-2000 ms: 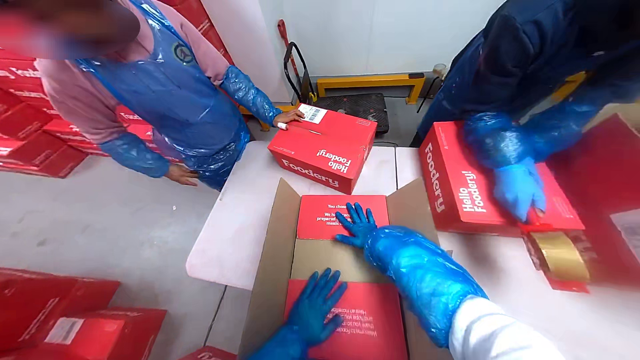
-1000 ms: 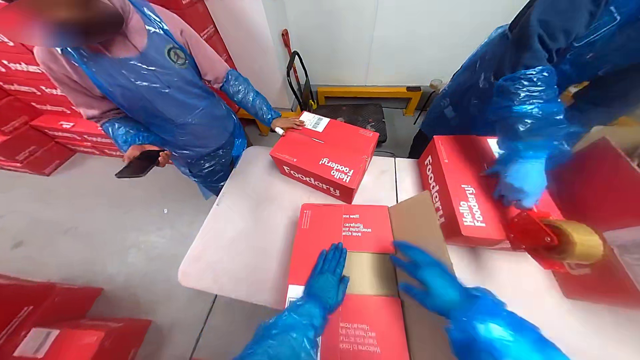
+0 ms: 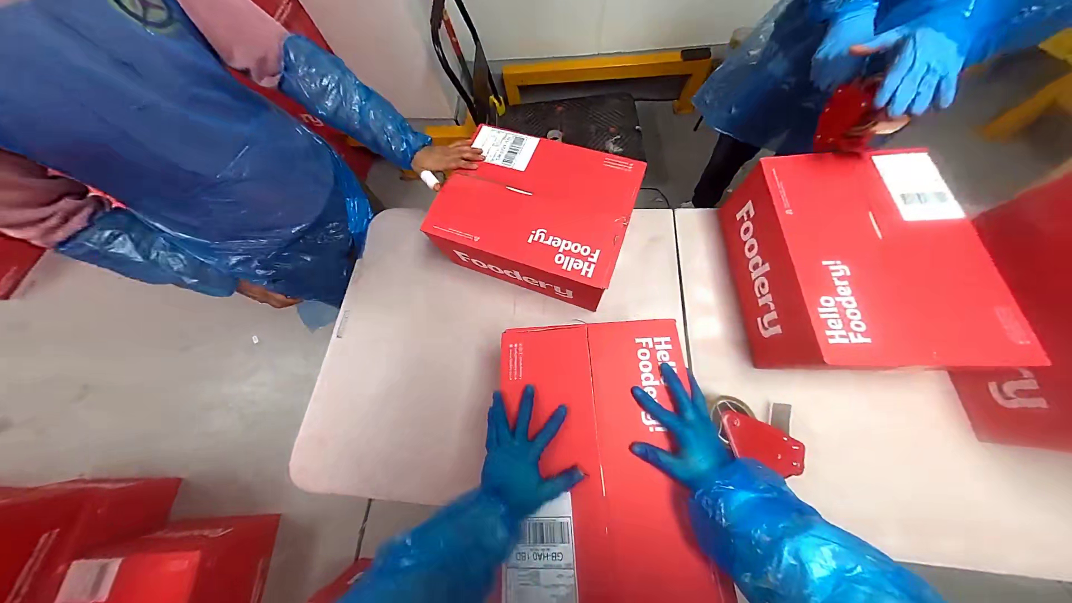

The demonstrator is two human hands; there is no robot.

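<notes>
A red cardboard box point(image 3: 599, 502) lies before me on the white table, its top flaps folded down and meeting along a centre seam. My left hand point(image 3: 523, 456), in a blue glove, rests fingers spread on the left flap, just above a white label point(image 3: 540, 557). On the right flap lies my right hand point(image 3: 682, 431), gloved too, with its fingers apart over the printed lettering. Neither hand grips anything. Right beside my right hand, a red tape dispenser point(image 3: 766, 440) with a tape roll sits on the table.
Another red box point(image 3: 536, 209) stands beyond mine, a person's bare hand point(image 3: 452, 159) on its corner. At right is a further labelled red box point(image 3: 896, 268); behind it a co-worker's gloved hands point(image 3: 913, 67) hold a red tool. More red boxes point(image 3: 209, 553) are stacked lower left.
The box's side flaps, upright two seconds ago, are now folded over the top. My hands have moved onto them. The co-worker at right has lifted the red tool off the box there.
</notes>
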